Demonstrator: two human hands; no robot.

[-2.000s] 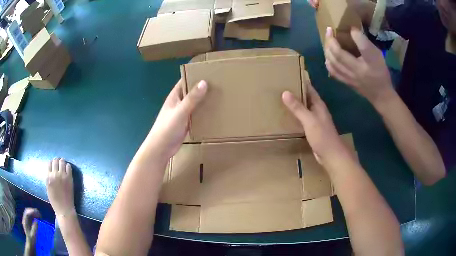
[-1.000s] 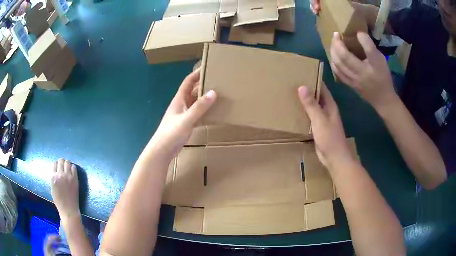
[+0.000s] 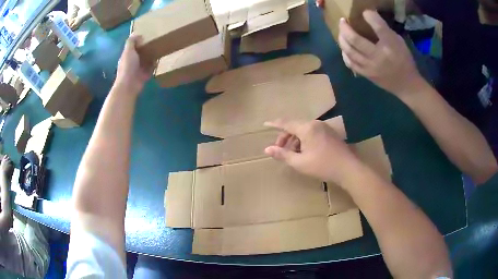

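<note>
My left hand (image 3: 132,64) holds a closed brown carton (image 3: 173,27) by its near left end, at the upper left. The carton is above or on another closed carton (image 3: 192,61); whether they touch is unclear. A flat box blank (image 3: 267,190) lies on the dark-green table in front of me, with its dark slots, side panels and rounded tuck flap spread out. My right hand (image 3: 306,146) is over the blank's middle right, index finger pointing left and the other fingers curled, holding nothing.
Overlapping blanks (image 3: 265,24) lie at the far side. A person at the right holds a folded box (image 3: 355,19). More cartons (image 3: 65,98) stand at the left, with a black looped item (image 3: 28,174) below them. Another person is at the lower left edge.
My left hand has carried the closed carton from above the blank to the upper left. My right hand has let go of it and moved left over the blank. The blank's upper part is now uncovered.
</note>
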